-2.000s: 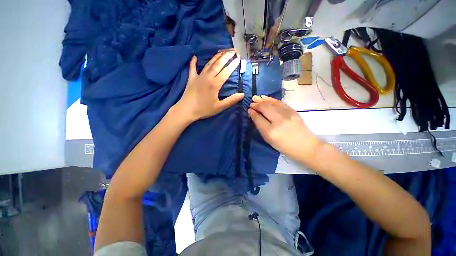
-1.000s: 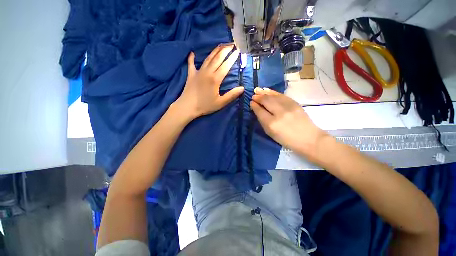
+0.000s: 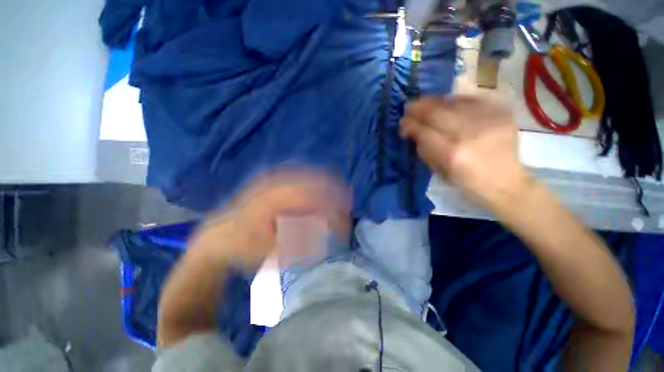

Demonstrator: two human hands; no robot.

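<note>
The navy garment (image 3: 255, 116) lies on the table, bunched at the left, its lower edge hanging over the front edge. Two thin black strips (image 3: 383, 131) run down its puckered right part from the presser foot (image 3: 416, 45). My right hand (image 3: 462, 134) is blurred, its fingertips at the right-hand strip just below the foot; whether it pinches the strip is unclear. My left hand (image 3: 306, 207) is strongly blurred, near the garment's lower edge above my lap; its fingers cannot be made out.
Scissors with red and yellow loops (image 3: 564, 91), a tan block (image 3: 488, 71), a grey knob (image 3: 498, 42) and a bundle of black strips (image 3: 630, 94) are right of the needle. A blue bin (image 3: 129, 298) stands at lower left. Dark blue cloth (image 3: 480, 290) lies below the table.
My left hand has left the cloth beside the foot and moved down toward my lap. My right hand stays near the strip. The view has tilted downward, so the machine sits higher in the picture.
</note>
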